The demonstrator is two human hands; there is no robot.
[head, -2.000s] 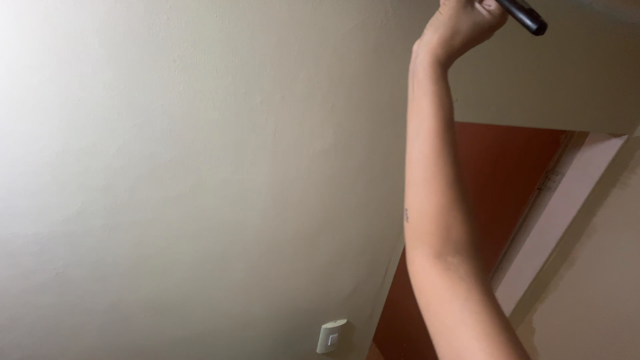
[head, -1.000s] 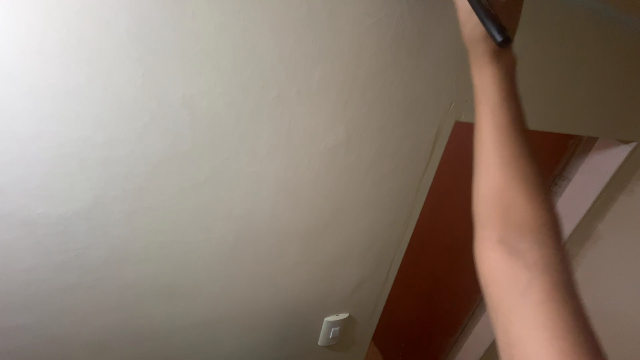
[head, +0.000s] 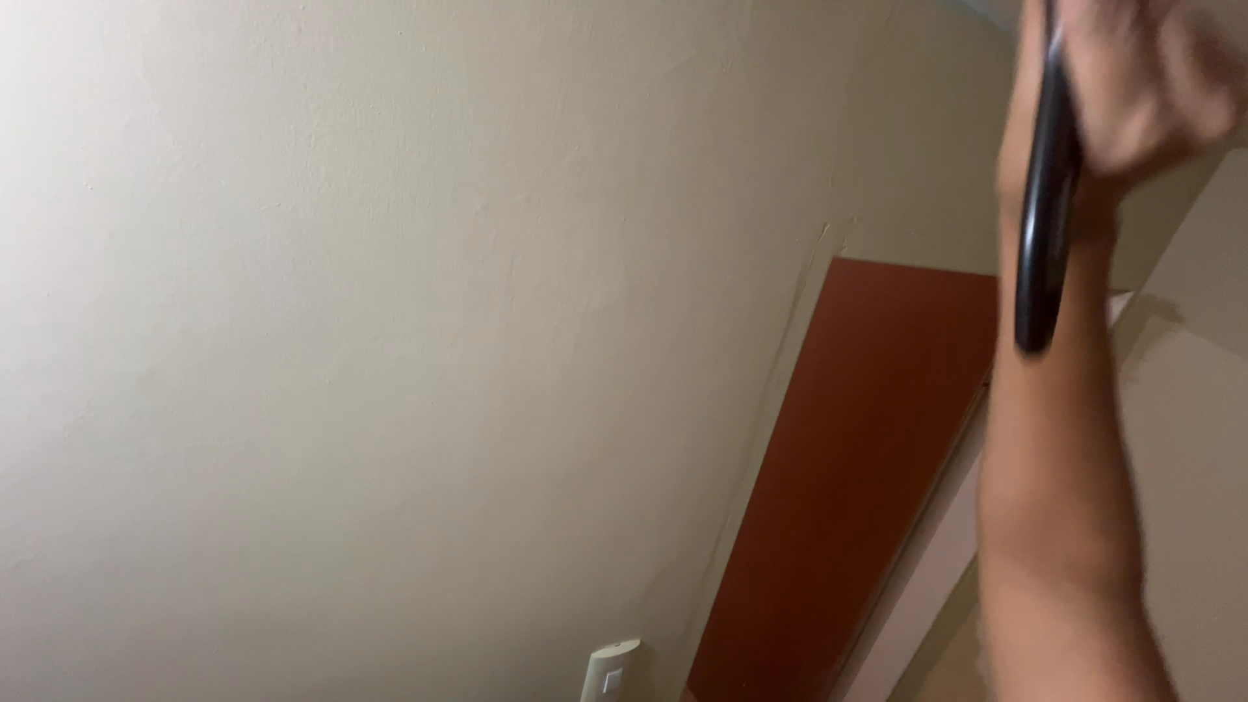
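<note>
My right hand (head: 1136, 93) is raised at the top right corner, blurred and partly cut off by the frame edge. Its fingers are closed around a smooth black handle (head: 1045, 224), whose rounded end points down in front of my forearm. The rest of the held object is out of view, so its kind cannot be told. Behind and to the left of the hand stretches a pale painted wall (head: 439, 292). My left hand does not appear.
A reddish-brown door panel (head: 848, 439) with a pale frame (head: 921, 604) stands tilted in view behind my forearm. At the bottom, a white wall switch (head: 612, 678) is mounted left of the door.
My right arm has moved to the right, and more of the black handle and hand now shows. The handle points more steeply down than two seconds ago.
</note>
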